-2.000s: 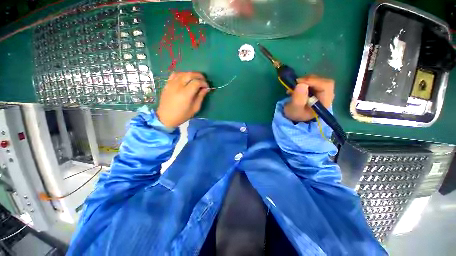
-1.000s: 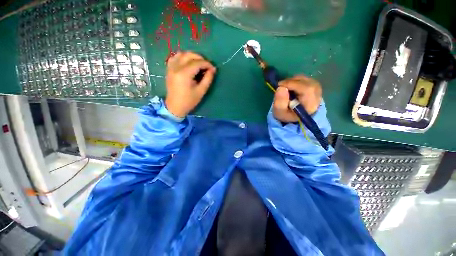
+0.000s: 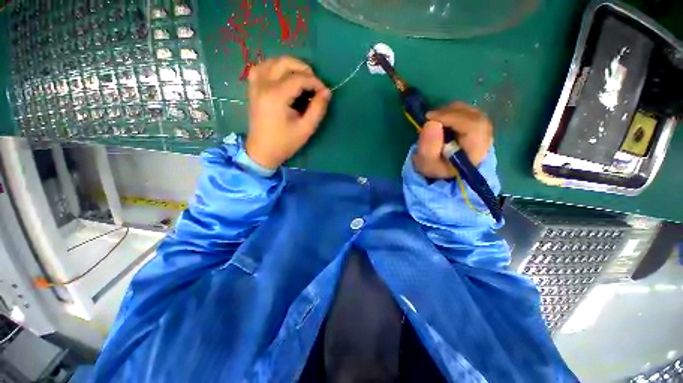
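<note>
My left hand [image 3: 287, 112] pinches a thin silvery solder wire [image 3: 347, 79] between thumb and forefinger. The wire runs up to the small round white disc [image 3: 382, 68] on the green mat. My right hand [image 3: 454, 141] grips the dark blue soldering iron [image 3: 473, 179] like a pen; a thin yellow wire runs along it. The iron's brownish tip is over the disc, close to the wire's end. Dark matter shows on the disc under the tip; I cannot make out its form.
A clear tray of silvery parts [image 3: 105, 82] lies left, with loose red wires [image 3: 281, 22] beside it. A clear hood [image 3: 442, 16] hangs at the top. A metal-rimmed iron stand tray [image 3: 550, 178] sits right. Stacked trays [image 3: 573, 258] stand below the bench edge.
The iron's tip and the solder wire's end have come from apart onto the disc. My left hand has moved up. The view has shifted slightly, so the bench items sit higher.
</note>
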